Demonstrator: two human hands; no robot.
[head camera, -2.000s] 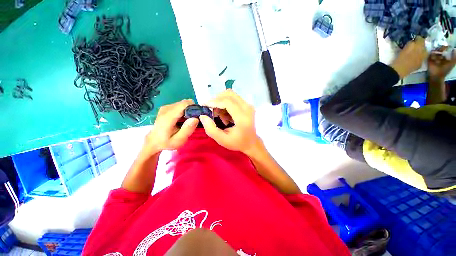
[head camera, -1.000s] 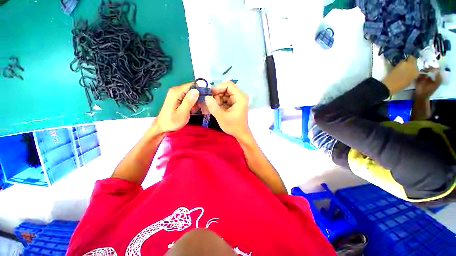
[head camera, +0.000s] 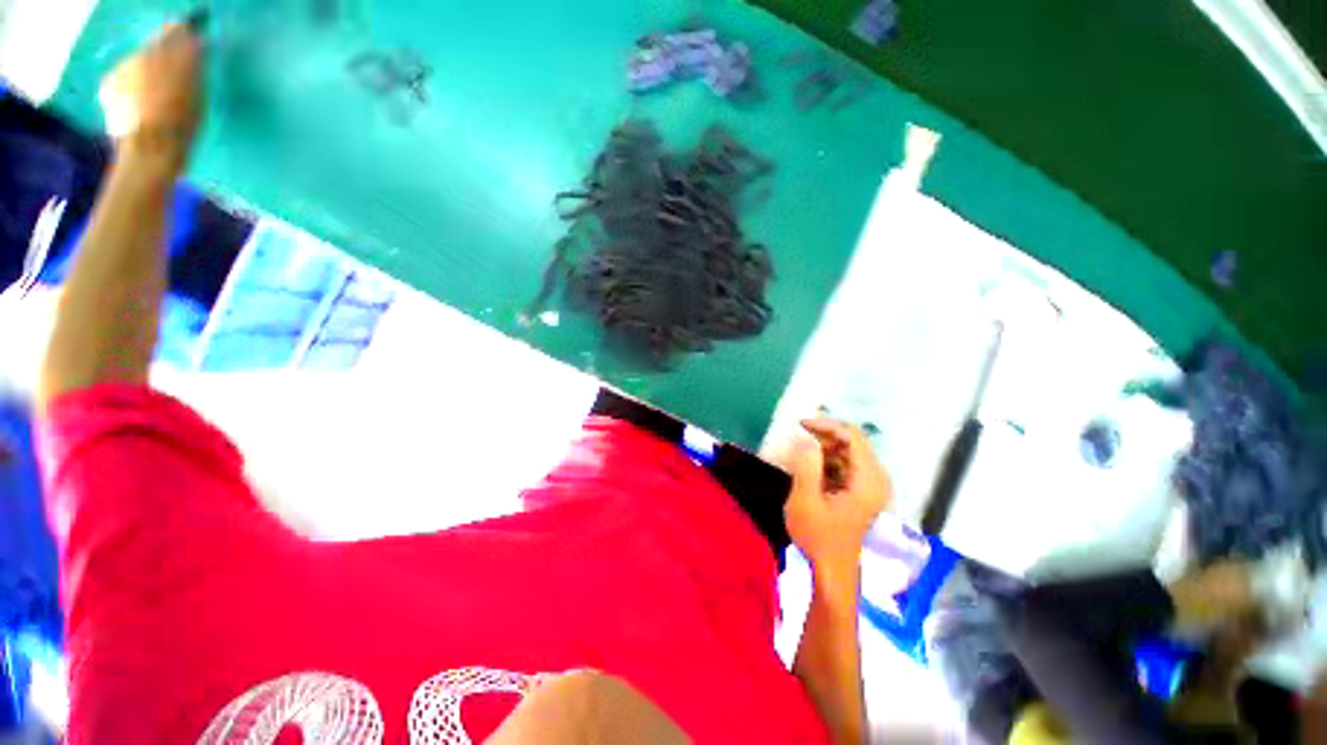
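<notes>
My left hand (head camera: 153, 90) is stretched far out over the green table at the upper left. A small dark blurred thing shows at its fingertips; I cannot tell if it is gripped. My right hand (head camera: 837, 488) is at the near edge of the white board (head camera: 910, 328), fingers curled; whether anything is inside is unclear. The tangled black strap pile (head camera: 662, 262) lies on the green surface between the hands. A small blue-grey bundle (head camera: 691, 61) lies beyond it. A small looped blue-grey piece (head camera: 1102, 441) lies on the white surface at right.
A hammer (head camera: 953, 473) lies right of my right hand. Small dark pieces (head camera: 390, 73) lie on green between my left hand and the bundle. A blue-grey piece pile (head camera: 1244, 444) is at far right, by another person's dark sleeve (head camera: 1084, 633). Blue crates (head camera: 284, 306) stand below the table.
My hands have parted: the left moved far to the upper left, the right stayed near the board edge. The blue-grey piece with a loop is no longer between them. The view has turned.
</notes>
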